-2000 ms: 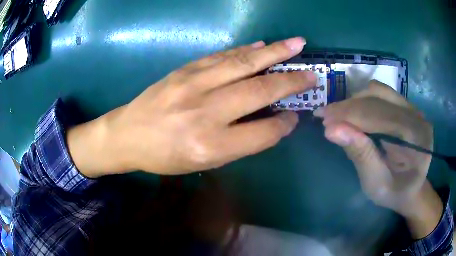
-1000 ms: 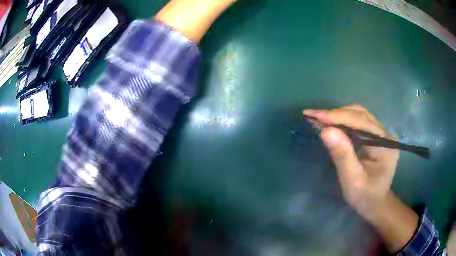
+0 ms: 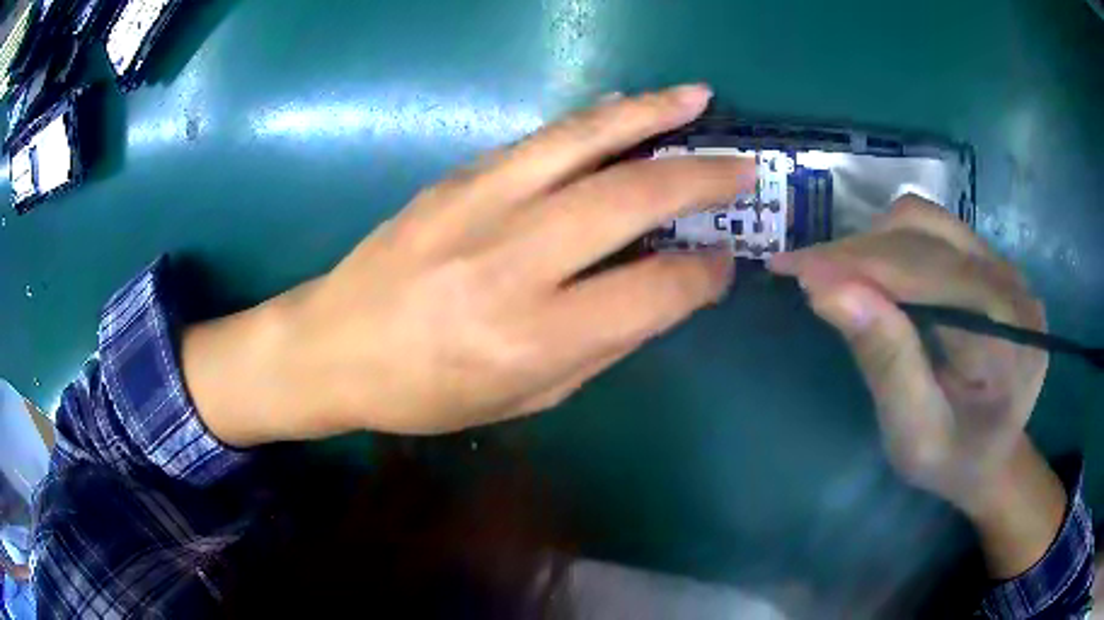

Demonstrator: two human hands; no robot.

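An open black phone housing [image 3: 847, 141] lies on the green surface, its left end hidden under my left hand [image 3: 472, 279]. The white keypad board [image 3: 757, 218] shows between my left fingertips, which press on it and its edges. A blue flex cable [image 3: 810, 206] lies between the board and the silvery LCD module [image 3: 866, 179]. My right hand [image 3: 932, 327] holds dark tweezers [image 3: 1005, 329], with its fingertips at the board's lower right corner. The tweezer tips are hidden by my fingers.
Other black-framed phone units with white faces [image 3: 46, 158] are heaped at the upper left on the shiny green bench top [image 3: 400, 49]. A pale blurred shape [image 3: 666, 591] shows at the bottom edge. Plaid sleeves [image 3: 157, 375] cover my forearms.
One second ago my left arm reached beyond the top edge and no phone lay by my right hand. Now my left hand is back on a housing, and my right hand is at its board.
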